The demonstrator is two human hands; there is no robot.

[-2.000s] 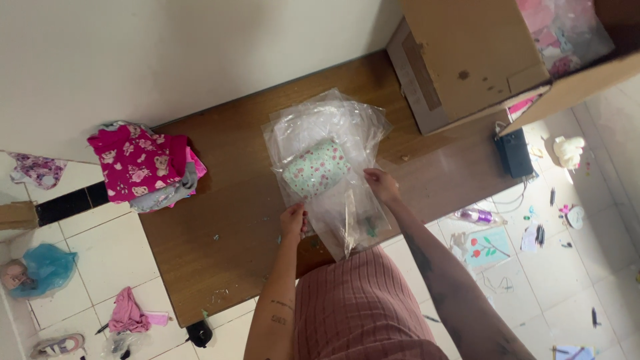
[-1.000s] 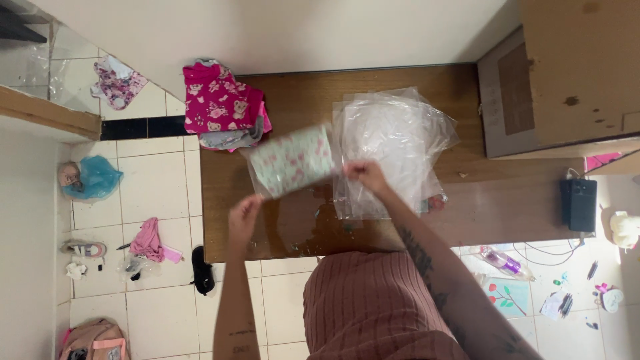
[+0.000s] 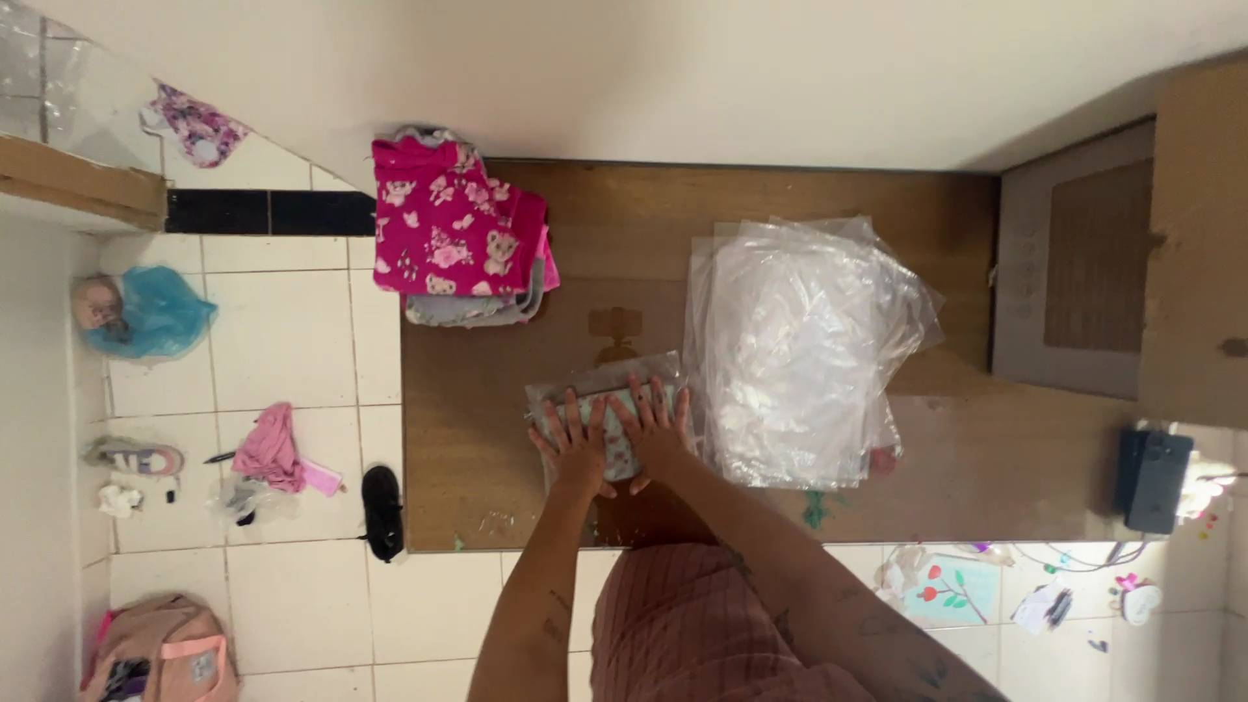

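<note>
A folded pale green printed cloth (image 3: 618, 450) lies in a clear plastic bag (image 3: 639, 369) near the front edge of the wooden table (image 3: 468, 419). My left hand (image 3: 575, 444) rests flat on its left part, fingers spread. On its right part my right hand (image 3: 651, 429) presses down in the same way, palm down. Neither hand grips anything. Just right of them is a stack of clear plastic bags (image 3: 799, 351). Folded pink printed clothes (image 3: 448, 219) are piled at the table's back left corner, with grey cloth under them.
A cardboard box (image 3: 1072, 253) stands at the table's right end, against the wall. A dark phone (image 3: 1155, 478) is at the right edge, with a cable below. On the tiled floor are a black shoe (image 3: 382, 512), pink cloth (image 3: 271, 448) and a backpack (image 3: 166, 648).
The bagged green cloth was on the stack of bags, then was held up to the left between both hands. Now it lies on the table beside the stack, under my spread hands.
</note>
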